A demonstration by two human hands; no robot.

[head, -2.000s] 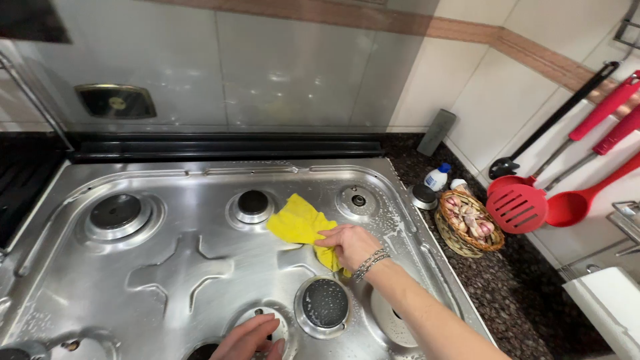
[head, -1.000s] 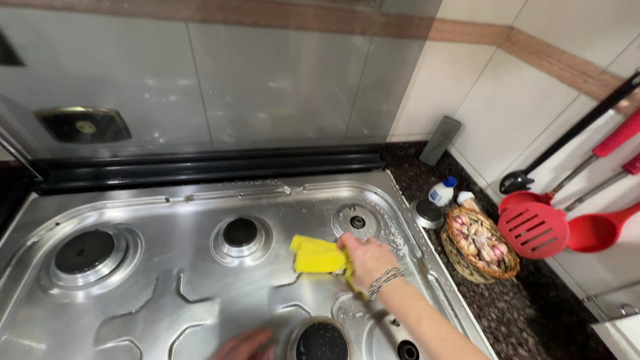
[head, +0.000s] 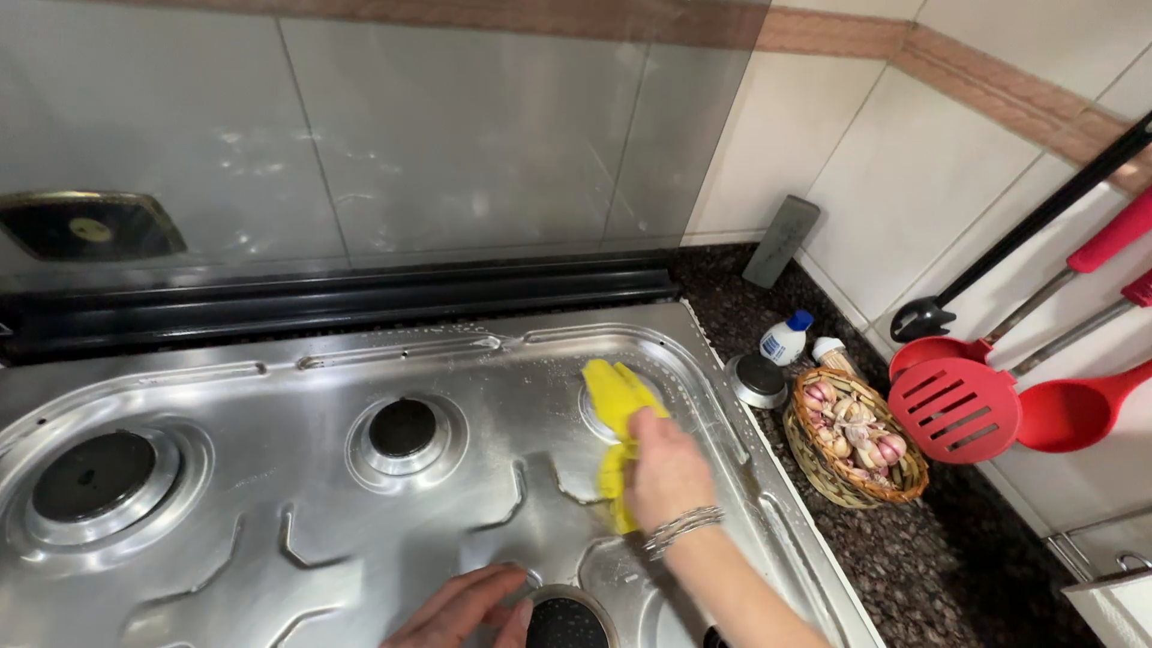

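Note:
My right hand (head: 666, 468), with a silver bracelet at the wrist, presses a yellow cloth (head: 619, 396) onto the back right burner seat of a stainless steel gas cooktop (head: 432, 531). The cloth covers part of that seat, and water drops and whitish smears lie around it. At the bottom edge, my left hand (head: 468, 607) has its fingers apart and holds nothing, just left of a black burner cap (head: 567, 623). Other burner caps sit at the back middle (head: 402, 427) and the left (head: 94, 477).
A removed burner (head: 759, 378), a white bottle with a blue cap (head: 783, 339), a small jar (head: 834, 355) and a wicker basket of garlic (head: 855, 441) stand on the dark granite counter. A grey block (head: 781, 241) leans at the corner. Red utensils (head: 956, 409) hang at right.
My right hand has moved the yellow cloth onto the back right burner seat, which was uncovered before. The view has shifted somewhat.

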